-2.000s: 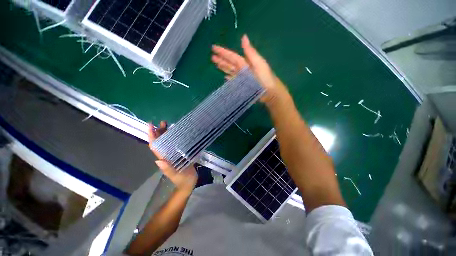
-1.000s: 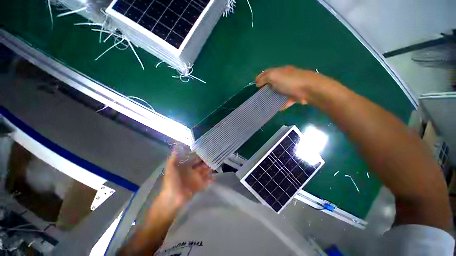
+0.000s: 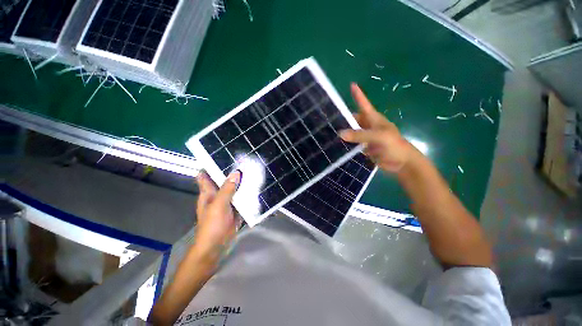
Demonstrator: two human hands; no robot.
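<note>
A panel stack (image 3: 274, 137) is tilted in front of me with a dark gridded solar panel face up and a white rim. My left hand (image 3: 219, 200) grips its lower left edge, thumb on the face. My right hand (image 3: 376, 137) is at its right edge, thumb over the face and index finger stretched out; its other fingers are partly hidden. Another solar panel (image 3: 328, 204) lies below and partly behind it, over the green surface's near edge. How many panels are held cannot be told from this side.
Waiting stacks (image 3: 131, 28) with white sides stand at the upper left of the green surface (image 3: 255, 38), stringy scraps sticking out at their base. Trim scraps (image 3: 440, 86) lie to the right. A pale metal rail (image 3: 153, 155) runs along the near edge. Brown cardboard (image 3: 558, 143) is at far right.
The held stack has turned from showing its striped side to showing its dark top face. My left hand has closed on its edge. The view has shifted a little.
</note>
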